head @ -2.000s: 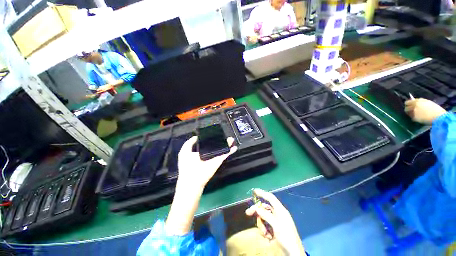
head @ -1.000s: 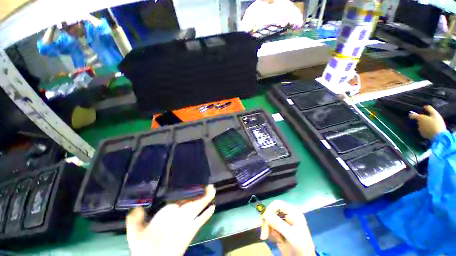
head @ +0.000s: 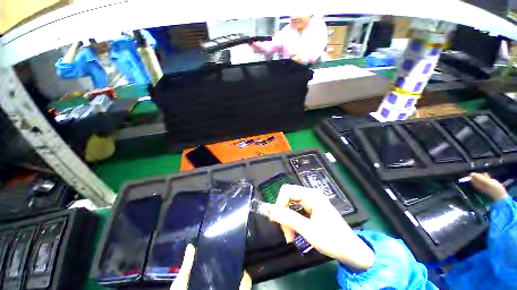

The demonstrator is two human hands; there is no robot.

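Note:
My left hand (head: 184, 272), mostly hidden and cut off by the bottom edge, holds a black smartphone (head: 224, 235) upright over the foam tray. Its screen is dark with a bright reflection. My right hand (head: 309, 218) pinches a small metallic plug (head: 259, 208) beside the phone's upper right edge; I cannot tell whether it is inserted. The foam phone tray (head: 136, 184) holds two dark phones at left, a phone with a green grid (head: 274, 186) partly behind my right hand, and an open-back phone (head: 323, 184) at right.
An orange mat (head: 241, 148) with small plugs and a spare black phone lies behind the tray, before a tall black tray stack (head: 232, 102). A left tray (head: 76, 226) holds open-back phones. Another person's hand (head: 488, 186) is beside a raised phone tray (head: 374, 148) over the right tray.
My left hand has lifted a phone from the foam tray. My right hand has moved up to it with the plug. At right, a tray of phones now overlaps the right tray.

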